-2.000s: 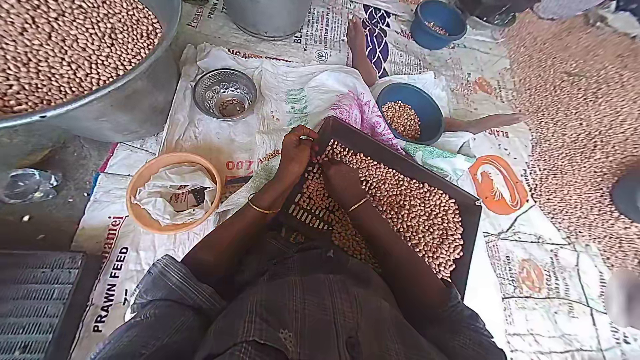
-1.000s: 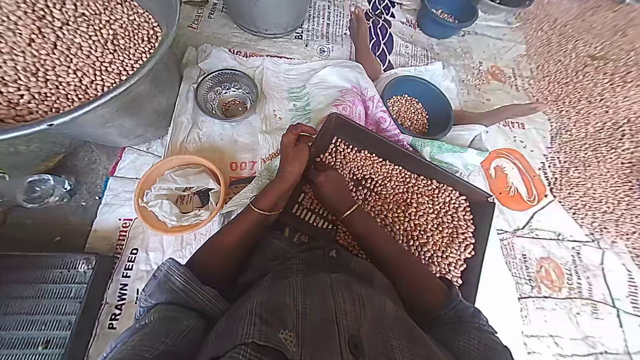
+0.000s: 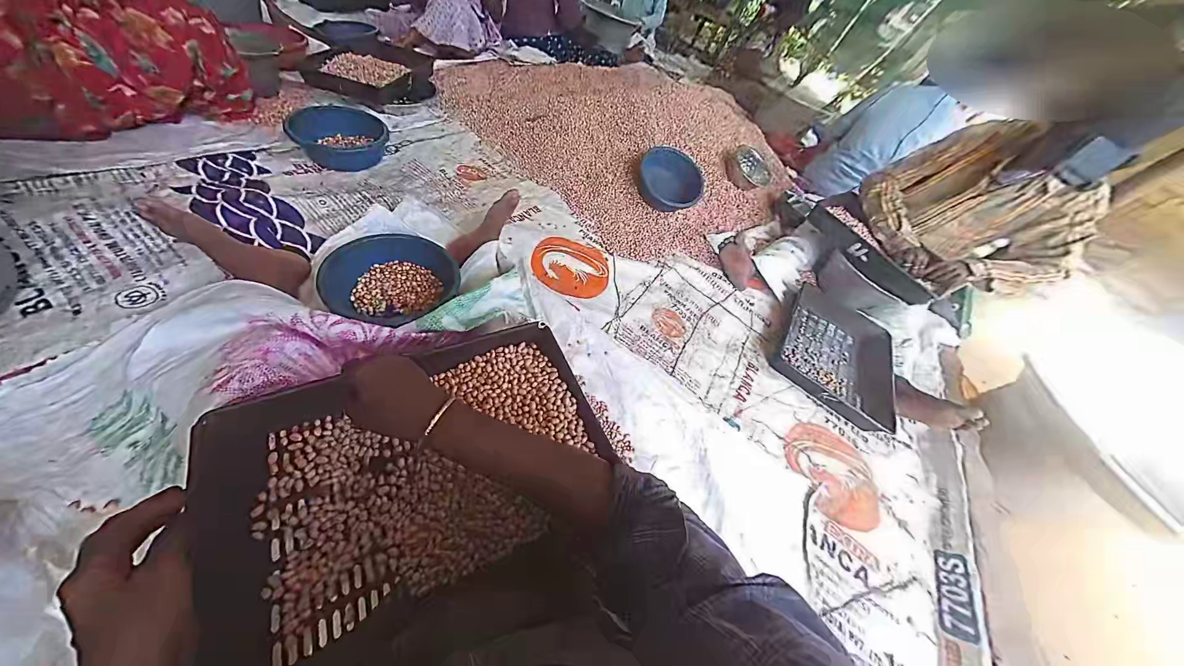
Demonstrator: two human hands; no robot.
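Note:
A black slotted plastic tray (image 3: 222,490) lies across my lap, tilted in view, with many pinkish-brown nuts (image 3: 416,509) spread over its slots. At the tray's left edge is my left hand (image 3: 134,578), its thumb apart from the fingers; whether it grips the rim is unclear. My right hand (image 3: 393,398) is over the far part of the tray, curled, with a bangle at the wrist; what is in its fingers is hidden. Just beyond the tray, a blue plastic bowl (image 3: 338,268) holds some nuts.
Printed woven sacks (image 3: 684,324) cover the ground. A big heap of nuts (image 3: 555,139) lies beyond, with a blue bowl (image 3: 671,178) on it. Bare feet flank the near bowl. At right, a co-worker sits by another slotted tray (image 3: 832,356); more people sit at the back.
The view has swung up and to the right. My left hand, earlier close beside my right over the tray, is now at the tray's left edge.

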